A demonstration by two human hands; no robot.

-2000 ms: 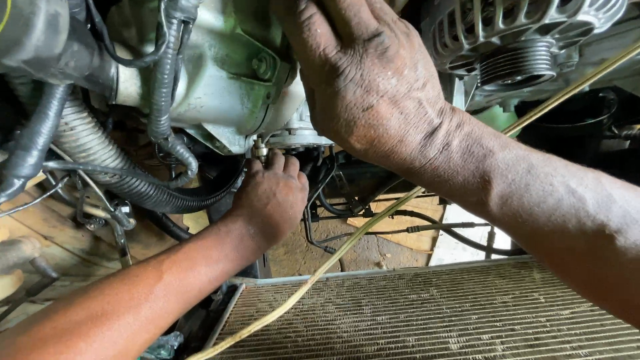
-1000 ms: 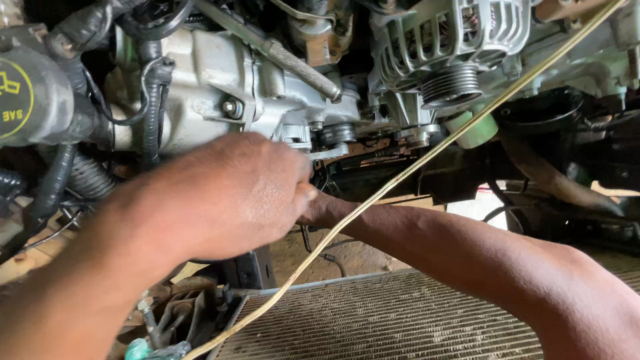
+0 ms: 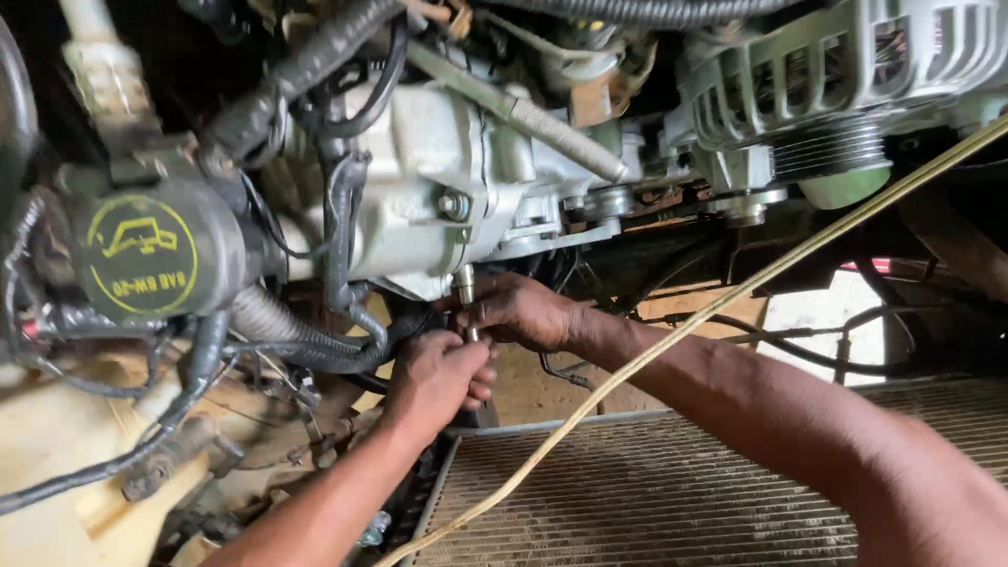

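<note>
My left hand (image 3: 441,370) grips the lower end of a slim metal socket tool (image 3: 466,290) that stands upright against the underside of the silver engine casing (image 3: 402,157). My right hand (image 3: 524,313) has its fingers around the same tool, just above the left. The tool's top end meets the casing's lower edge; the fastener there is hidden. A bolt (image 3: 453,206) sits in the casing above my hands. Behind my right wrist, dark hoses and a bracket are partly visible.
An alternator (image 3: 827,87) with a ribbed pulley is at upper right, an oil filler cap (image 3: 142,256) at left. A radiator (image 3: 630,488) lies below my right arm. A tan cord (image 3: 669,335) crosses diagonally in front of that arm. Corrugated hoses (image 3: 291,331) run at left.
Two seconds ago my right hand was up over the casing; now it is beside my left, low under the casing's edge. The socket tool shows plainly now. The view has shifted.
</note>
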